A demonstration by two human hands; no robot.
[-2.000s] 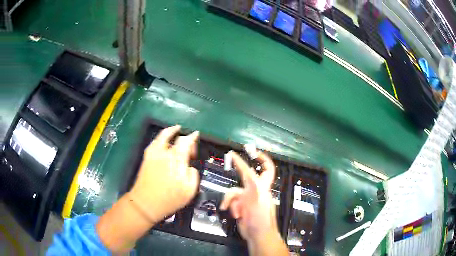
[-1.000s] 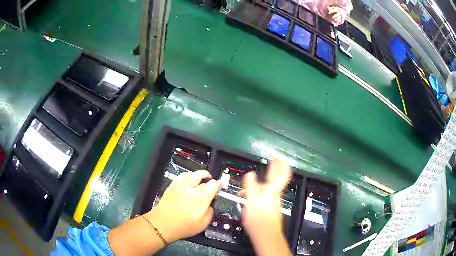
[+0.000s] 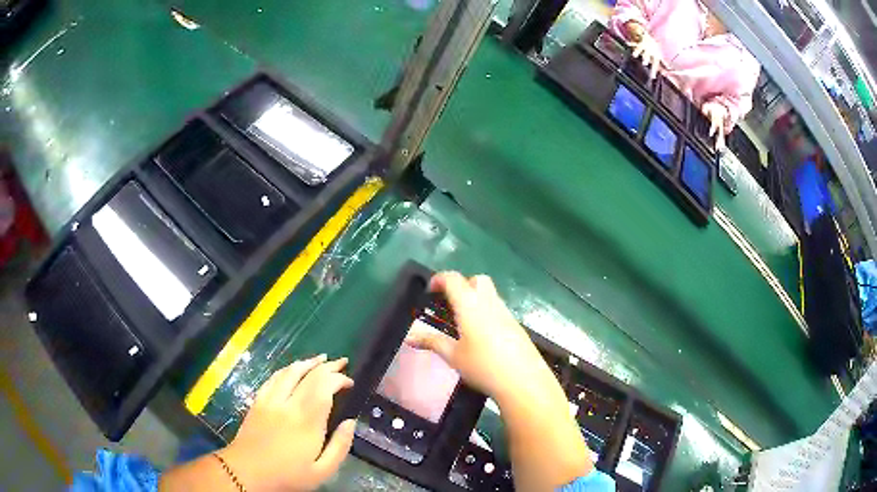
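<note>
A black four-slot tray (image 3: 361,370) lies in front of me with smartphones in its pockets. The leftmost phone (image 3: 420,382) shows a pinkish camera view with round buttons below. My right hand (image 3: 481,336) is over this phone's top end, fingers bent, thumb over the screen; whether it touches is unclear. My left hand (image 3: 293,423) is beside the tray's left edge, fingers spread, holding nothing. My right forearm partly hides the middle phones. The rightmost phone (image 3: 635,457) is dark with a white reflection.
Another filled phone tray (image 3: 216,120) lies at left beside yellow tape (image 3: 288,293). A metal post (image 3: 438,82) stands behind it. Across the green surface, a person in pink sleeves (image 3: 707,67) has hands over a tray (image 3: 644,154) with blue-lit phones. A white printed strip (image 3: 817,447) is at lower right.
The view has shifted left. My right hand has moved to the leftmost phone, and my left hand has moved off the phones to the tray's left side. The leftmost screen now shows a pinkish image.
</note>
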